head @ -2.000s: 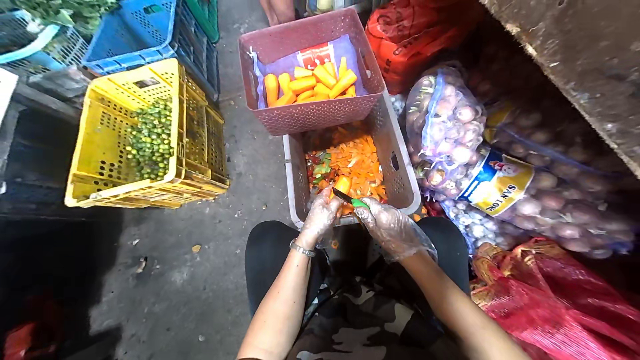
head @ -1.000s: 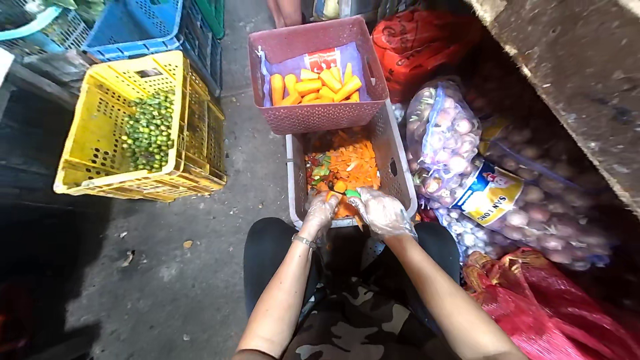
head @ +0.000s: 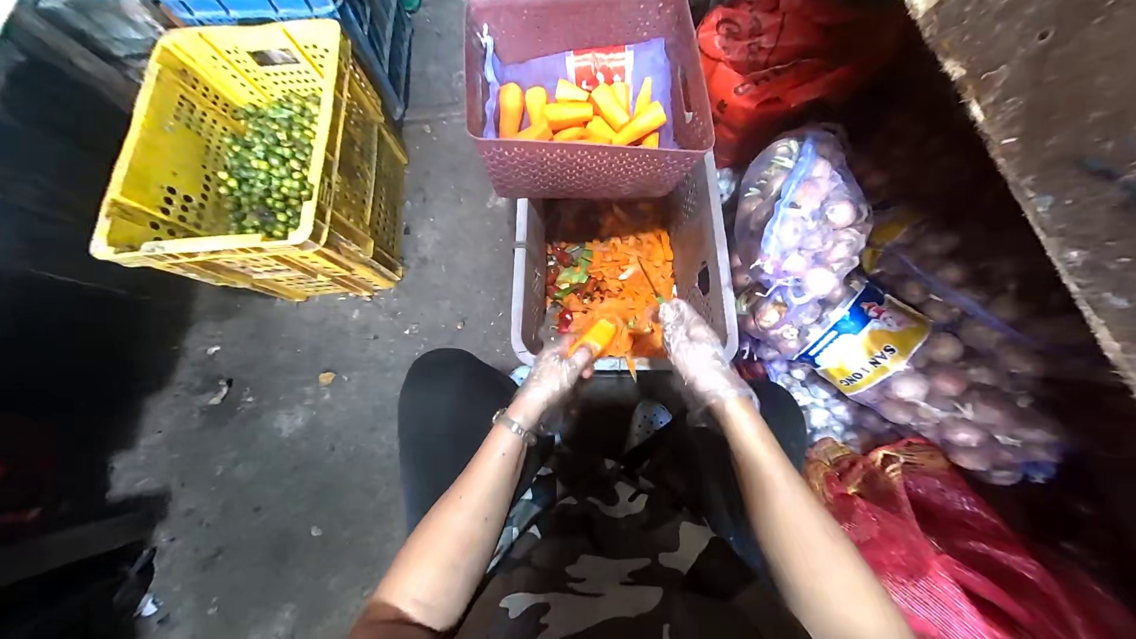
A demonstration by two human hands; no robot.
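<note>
My left hand [head: 555, 373], in a clear plastic glove, grips a peeled carrot [head: 596, 337] over the near edge of a grey plastic crate [head: 524, 293]. My right hand [head: 697, 351], gloved too, holds a knife [head: 650, 280]; its thin blade points up and left, and the handle is mostly hidden by the fingers. Below the hands, the crate holds orange carrot peelings [head: 621, 266] with green and red scraps at its left side. A pink perforated basket [head: 590, 169] rests on the crate's far end, with several peeled carrots [head: 568, 114] on a purple mesh bag inside.
At the left stands a yellow crate [head: 364, 204] of small green citrus fruits [head: 271, 169], with a blue crate [head: 382, 53] behind it. Mesh sacks of onions [head: 958, 382], a sack of bulbs [head: 808, 222] and red sacks [head: 941, 532] crowd the right side, below a worn ledge [head: 1047, 115].
My hands have moved apart. The right hand has drawn away from the carrot with the knife, whose blade now points up over the peelings; the left hand still holds a carrot.
</note>
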